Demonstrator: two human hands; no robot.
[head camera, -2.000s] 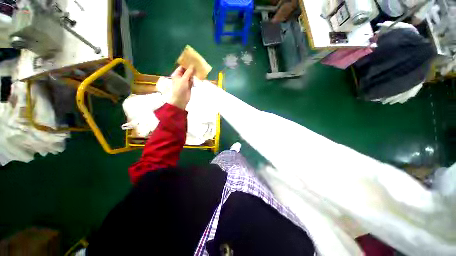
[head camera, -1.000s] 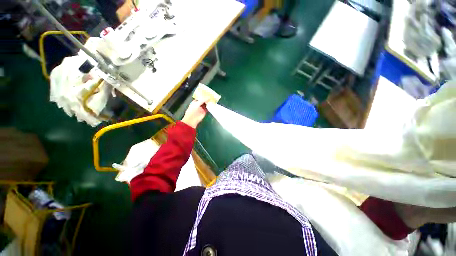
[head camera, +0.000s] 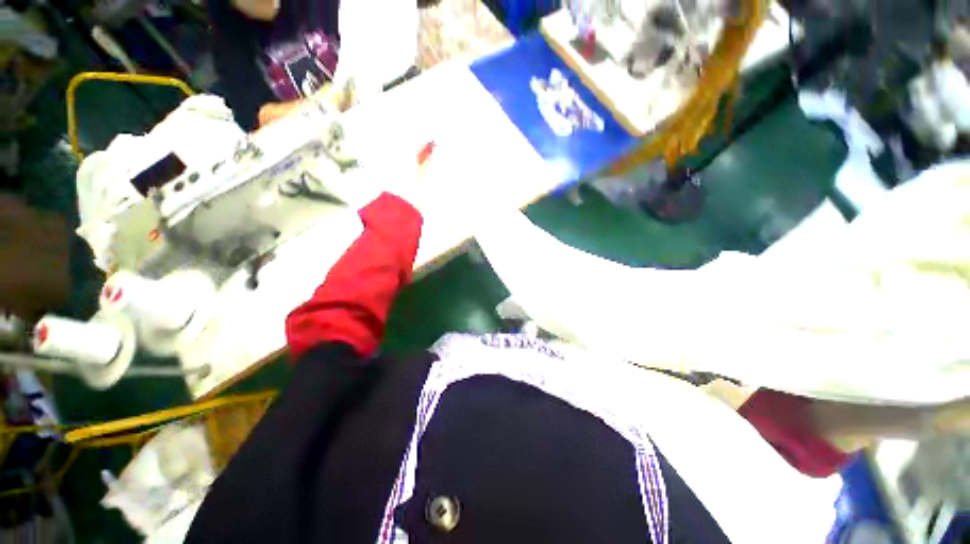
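A long white garment (head camera: 723, 319) stretches from the middle of the view to the right edge, strongly overexposed. My left arm reaches forward in a red sleeve (head camera: 362, 276) over the pale table. My left hand is washed out against the white beyond the cuff, so its fingers and grip cannot be made out. The garment's narrow end lies just right of that area. My right arm comes out of a dark red cuff (head camera: 798, 434) at the lower right, with the garment over it. My right hand is blurred and partly hidden, and its fingers do not show.
A sewing machine (head camera: 229, 207) stands on a pale table (head camera: 308, 271) at the left, with thread cones (head camera: 87, 338) beside it. Another person's hand is behind it. A yellow frame (head camera: 170, 417) with white cloth is at lower left. A blue surface (head camera: 553, 106) joins another machine table.
The view has turned and moved towards the sewing machine table. My left arm is now over that table; the tan card seen in my left hand earlier cannot be made out.
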